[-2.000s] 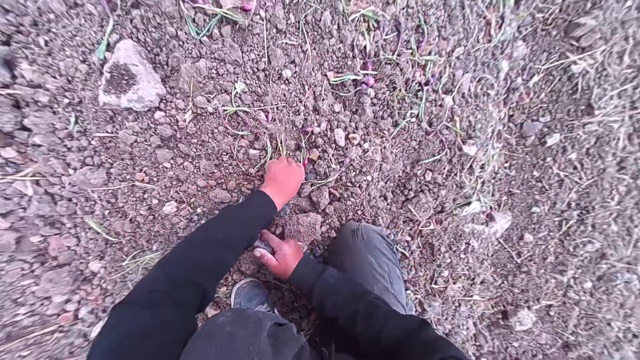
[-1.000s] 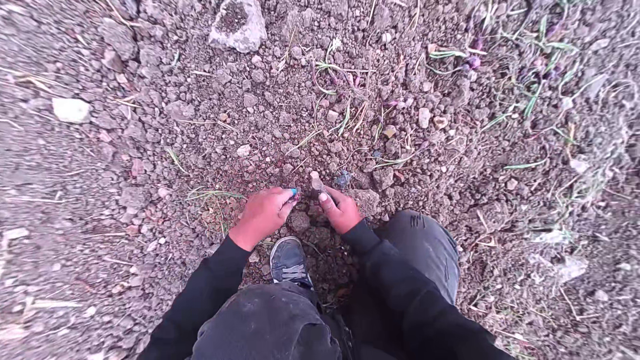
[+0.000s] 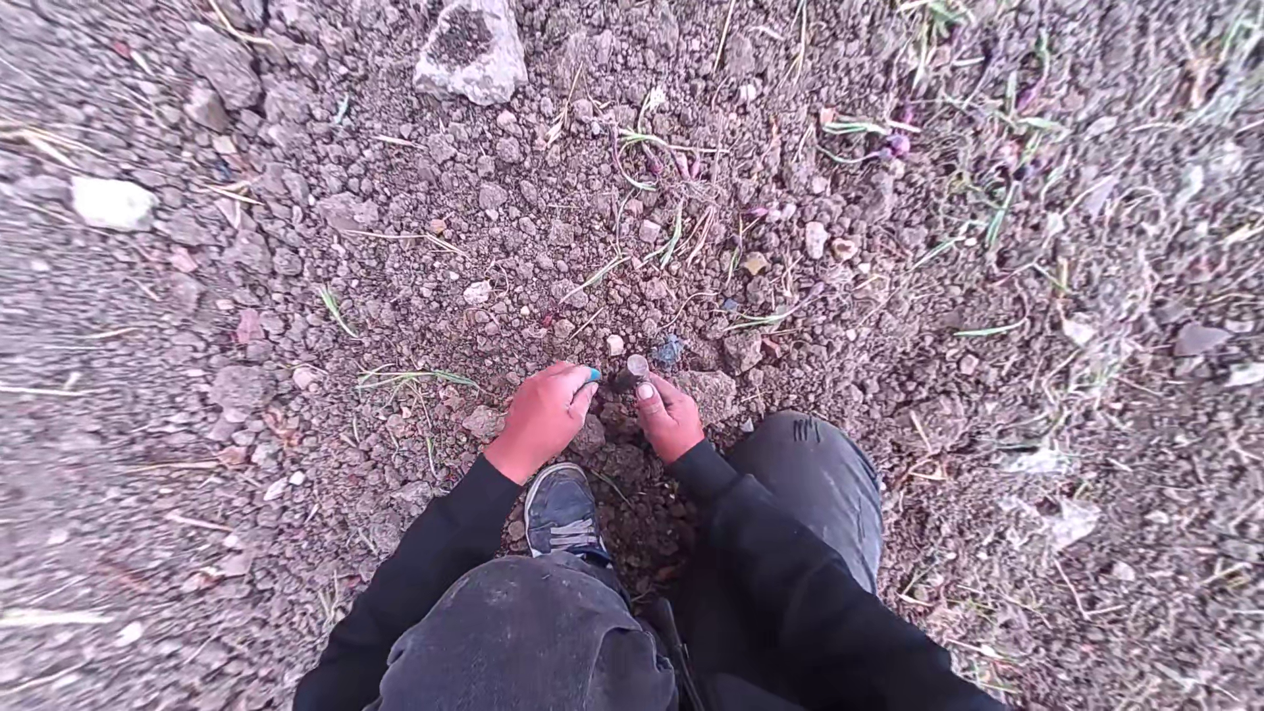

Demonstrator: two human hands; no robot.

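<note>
My left hand [image 3: 543, 417] is just above the soil with its fingertips pinched around a small teal-blue piece [image 3: 593, 375], most of it hidden. Close to its right, my right hand [image 3: 669, 417] grips a small object with a pale round end [image 3: 637, 366]; a dark part shows beside it, and I cannot tell what it is. A gap separates the fingertips of the two hands. A blue-grey lump [image 3: 668, 351] lies on the ground just beyond the right hand.
Cloddy soil [image 3: 395, 296] surrounds me. A large pale rock [image 3: 474, 54] lies ahead and a white stone [image 3: 113, 203] at the left. Purple bulbs [image 3: 897, 145] with green stalks lie at the upper right. My shoe [image 3: 563, 509] and bent knee [image 3: 810, 474] are near my hands.
My left hand has drawn back from the soil ahead to beside my right hand. The teal piece and the round-ended object now show at the fingertips. The view has shifted left.
</note>
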